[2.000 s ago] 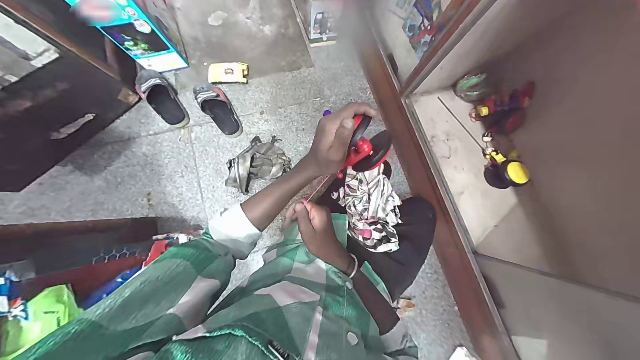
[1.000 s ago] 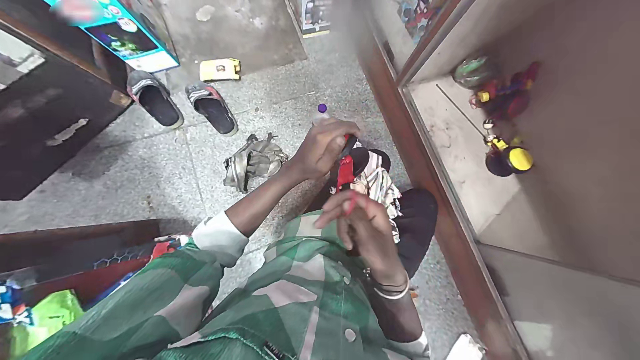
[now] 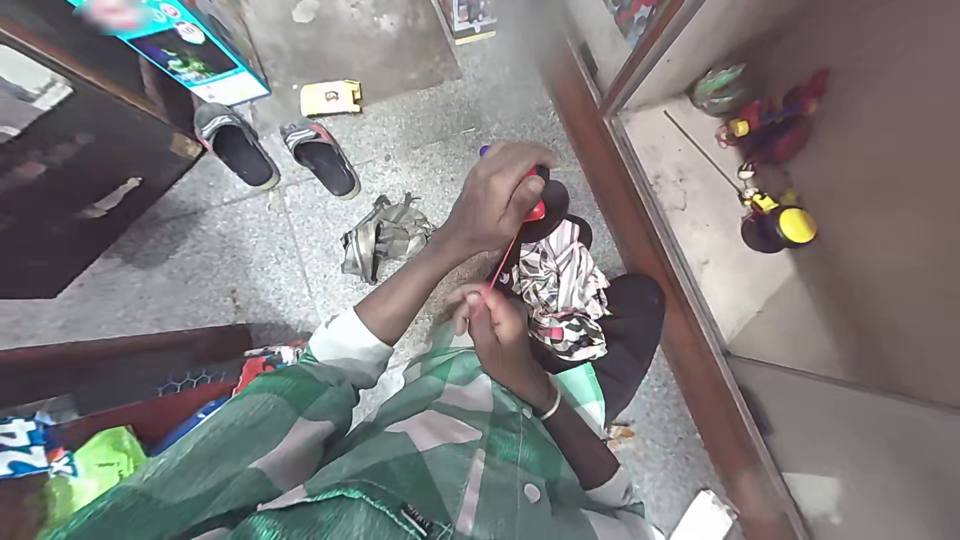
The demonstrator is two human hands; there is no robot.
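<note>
My left hand is closed around a red and black object with a round black part, partly hidden by my fingers. A thin red string runs taut from that object down to my right hand, which pinches it between thumb and fingers. Just right of both hands, a bundle of striped and patterned cloth lies over dark fabric at my legs. A small purple thing shows beside my left hand's knuckles.
Grey crumpled fabric, slippers and a yellow toy car are on the speckled floor. A blue box stands at upper left. Right of me, a brown wooden frame borders a compartment with small toys.
One second ago my right hand was nearer the red object with its fingers spread; it has moved back toward my body and grips the string. My left hand still holds the object.
</note>
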